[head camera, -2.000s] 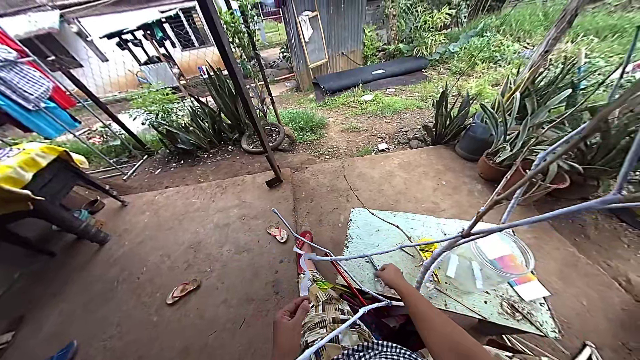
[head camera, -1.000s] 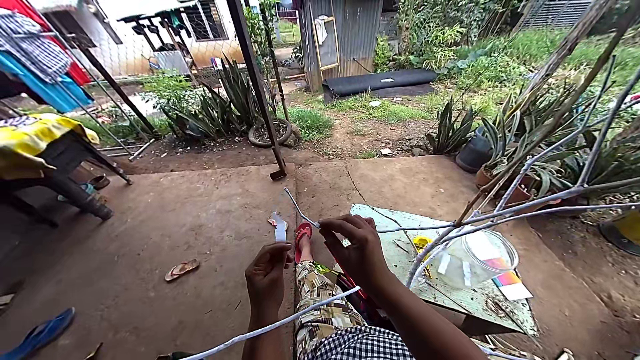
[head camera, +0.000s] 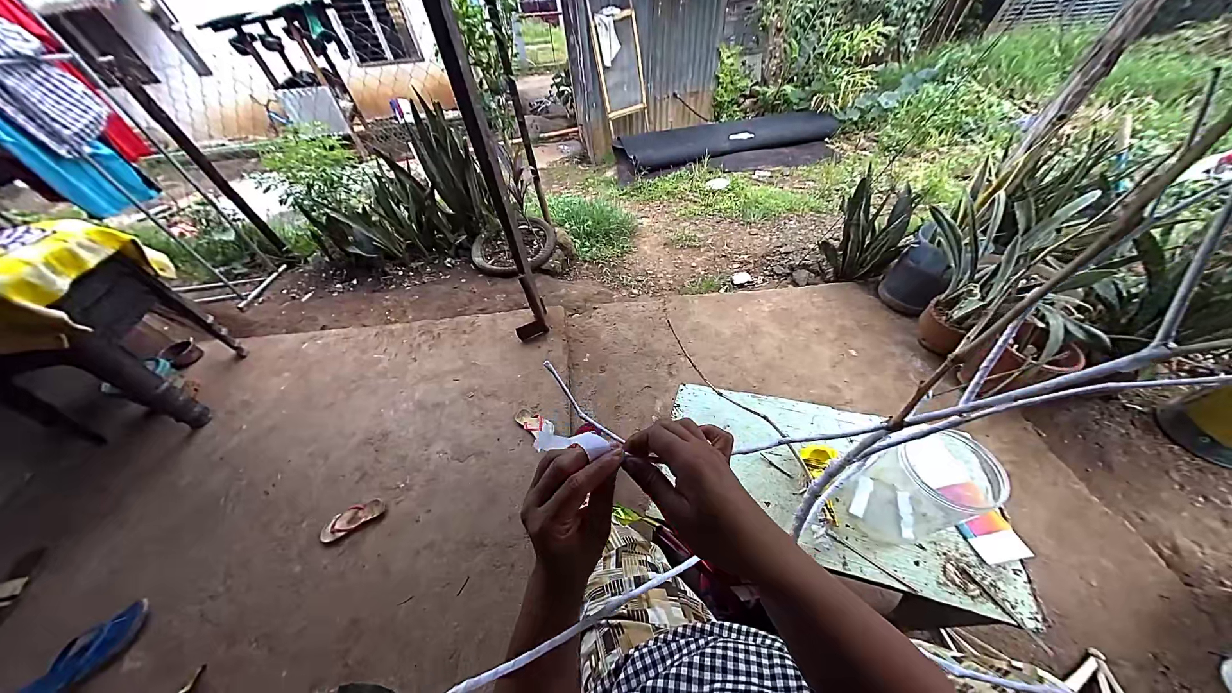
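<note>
Both hands meet over my lap at a thin branch (head camera: 585, 416) wrapped in white. My left hand (head camera: 574, 505) pinches a strip of white paper or tape (head camera: 575, 442) against it. Close beside, my right hand (head camera: 688, 481) has its fingers closed on the same branch. More white-wrapped branches (head camera: 1039, 390) fork out to the right, and one crosses below my wrists. A pale green board (head camera: 770, 409) at the right holds a clear plastic tub (head camera: 890, 505), a yellow object (head camera: 818, 458) and a coloured card (head camera: 996, 537).
A brown flip-flop (head camera: 353, 521) and a blue slipper (head camera: 96, 647) lie on the concrete floor at the left. A metal post (head camera: 491, 173) stands ahead. Potted plants (head camera: 1020, 356) line the right side, and a table with a yellow cloth (head camera: 58, 279) is at the left.
Two seconds ago my right hand was over the board; it has come to the branch. The hands, apart a second ago, are now together, with the white strip against the branch.
</note>
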